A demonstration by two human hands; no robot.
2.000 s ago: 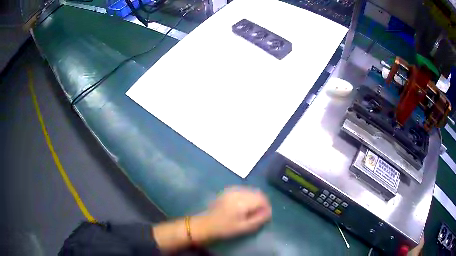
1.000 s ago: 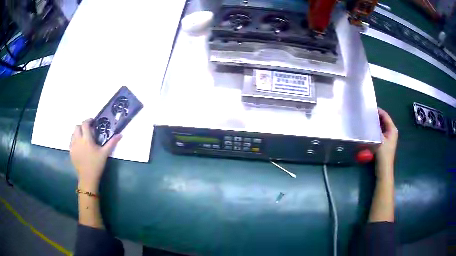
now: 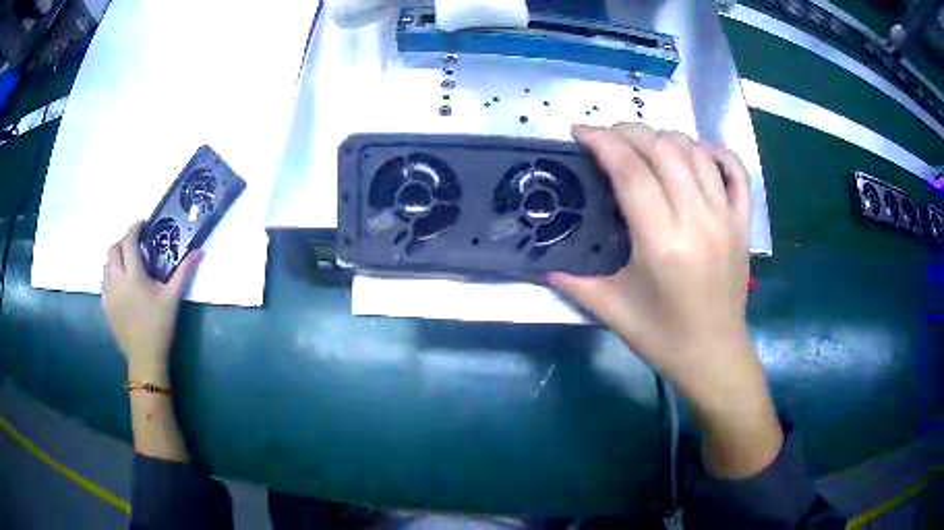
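My right hand [image 3: 673,243] grips the right end of a long dark fan shroud [image 3: 474,212] and holds it over the machine's front. Two round fan openings show; my hand covers its right end. My left hand [image 3: 145,295] holds the lower end of another fan shroud [image 3: 212,181] at the white sheet. The machine top [image 3: 352,104] is partly hidden by the held shroud. A silver plate edge [image 3: 466,300] shows below that shroud.
A blue slide rail [image 3: 538,43] crosses the machine top, with a white pad [image 3: 481,12] above it. The white sheet [image 3: 114,124] lies left. More fan shrouds [image 3: 888,203] lie on the green surface at right. A grey cable [image 3: 671,435] runs down at front.
My right hand has left the machine's front right corner and now holds a shroud. The fixture has moved forward, exposing the blue rail. My left hand still holds its shroud.
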